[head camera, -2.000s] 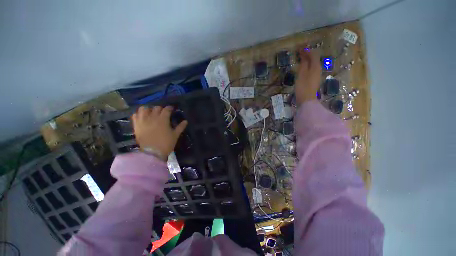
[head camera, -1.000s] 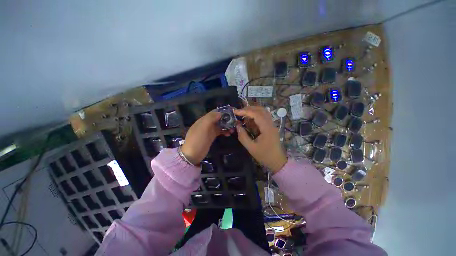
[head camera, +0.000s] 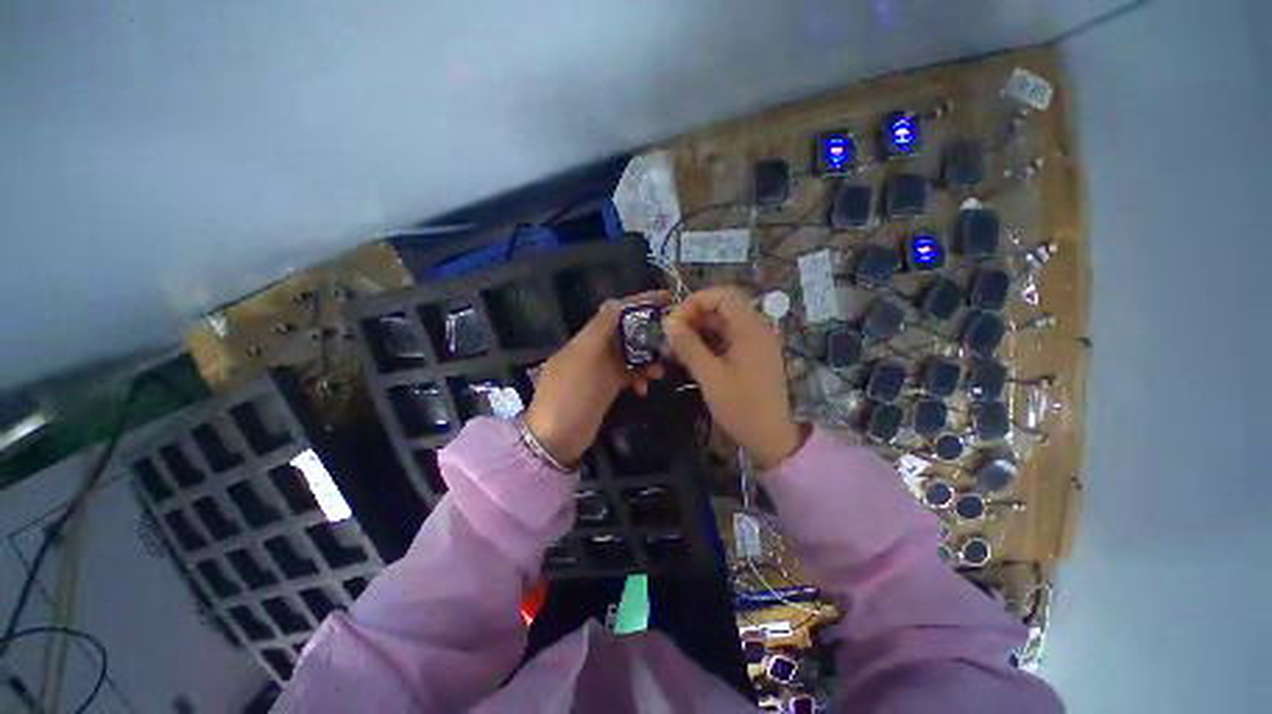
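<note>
A smartwatch unit (head camera: 642, 335) without a strap is held over the black foam tray (head camera: 540, 262), its round-marked side facing up. My left hand (head camera: 573, 388) grips it from the left. My right hand (head camera: 742, 366) touches its right edge with thumb and fingers; whether a cable end is between them cannot be told. The foam tray has square pockets, several with watches in shiny wrapping and some dark. My hands and sleeves hide part of it.
The wooden charging board (head camera: 1063, 349) at the right holds many dark watches, cables and paper labels; three screens glow blue (head camera: 903, 133). A second foam tray (head camera: 230, 519) with a white label lies at the lower left. A blue rack (head camera: 509, 251) shows behind.
Since two seconds ago, my right hand has come from the charging board to the middle and my left hand has lifted from the tray. Over the last second, one blue screen has gone dark.
</note>
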